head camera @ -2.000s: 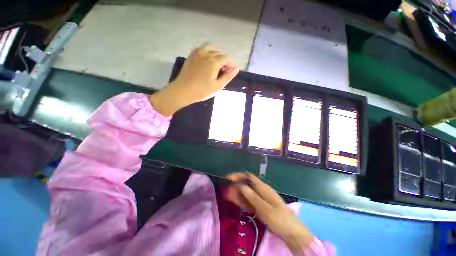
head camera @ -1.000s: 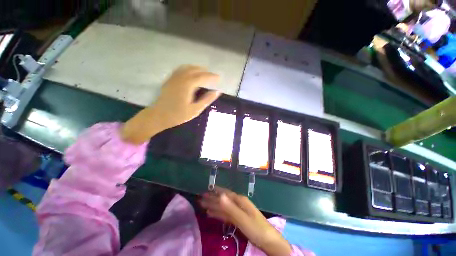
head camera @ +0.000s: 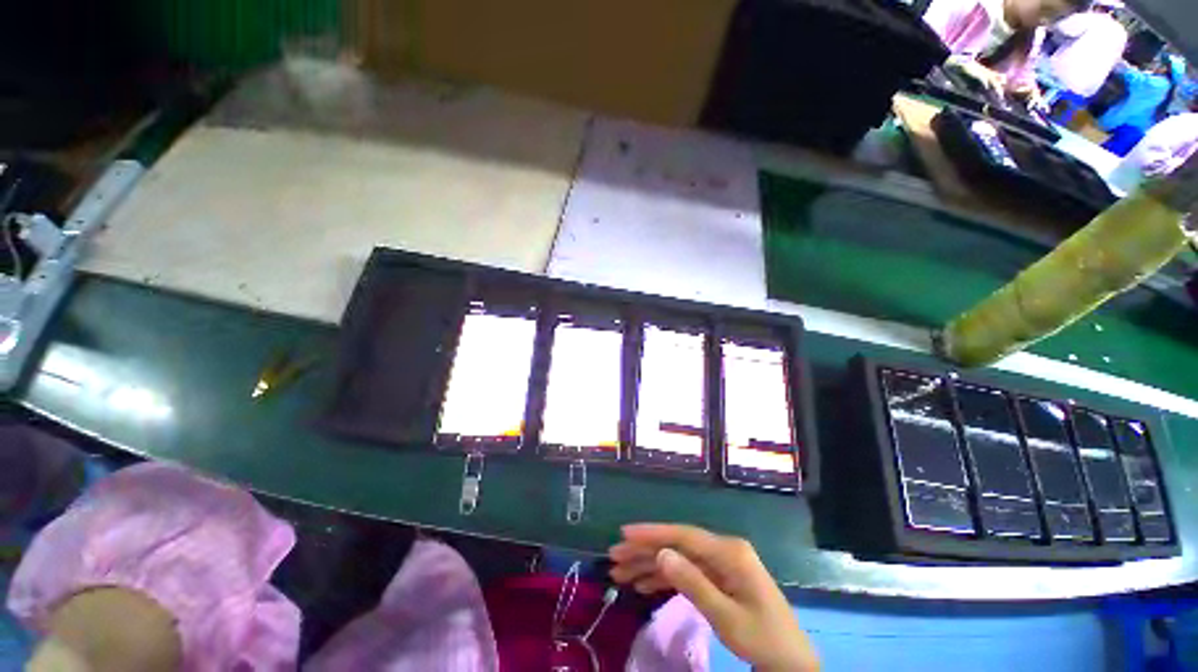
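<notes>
A black tray (head camera: 375,348) holds four phones with lit white screens, one of them at its left (head camera: 486,381); the tray's left end holds no phone. Silvery tabs stick out below the two left phones, one left (head camera: 470,483) and one right (head camera: 576,491). A tiny yellow-gold piece (head camera: 272,378) lies on the green bench left of the tray. My right hand (head camera: 703,584) is below the tray, fingers loosely bent, thumb apart, nothing visible in it. A white cable (head camera: 587,630) with a small plug hangs beside it. Only my left wrist shows at bottom left; the hand is cut off.
A second black tray of dark phones (head camera: 972,453) is at right. A yellow-green wrapped post (head camera: 1077,282) stands behind it. Cream (head camera: 381,197) and pale grey (head camera: 664,217) boards lie behind the first tray. A power strip (head camera: 59,269) is far left. People in pink work at top right.
My left hand has left the tray's left end and gone out of the picture at bottom left. My right hand has moved right and away from the left tab. The view has shifted.
</notes>
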